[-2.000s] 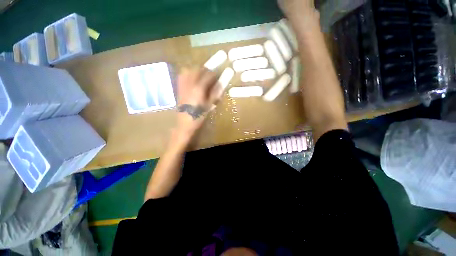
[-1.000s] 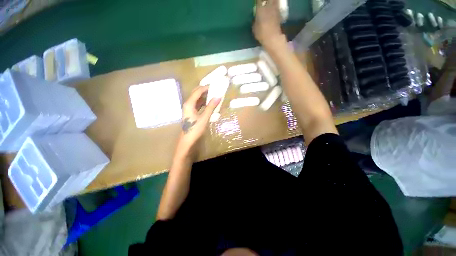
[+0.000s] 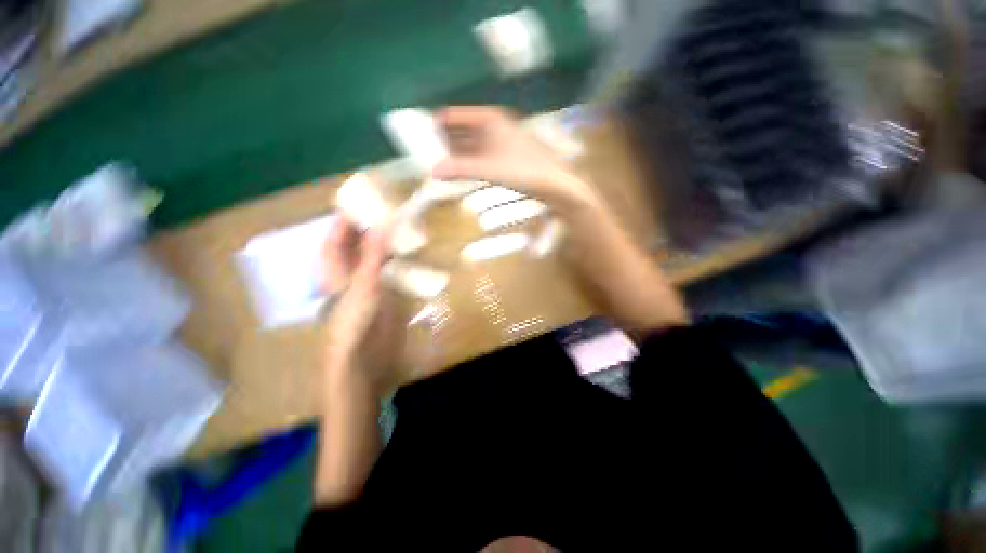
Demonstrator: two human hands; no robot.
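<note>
The view is blurred. My left hand [image 3: 351, 265] is over the brown bench and holds a white oblong unit [image 3: 363, 202] at its fingertips. My right hand [image 3: 476, 146] is at the bench's far edge, its fingers on another white unit [image 3: 415, 137]. A white square tray [image 3: 288, 272] lies left of my left hand, partly hidden by it. Several loose white oblong units [image 3: 495, 247] lie on the bench between and below my hands.
Stacked bluish-white trays [image 3: 130, 405] stand at left. Dark ribbed trays [image 3: 757, 108] in clear plastic are at right. A white item [image 3: 514, 41] lies on the green strip [image 3: 270, 119] beyond the bench [image 3: 270, 373]. Grey clothing of another person shows at right.
My right hand has come back from the green strip toward my left hand, with a white unit at its fingers. My left hand has moved left, nearer the tray. The view has shifted.
</note>
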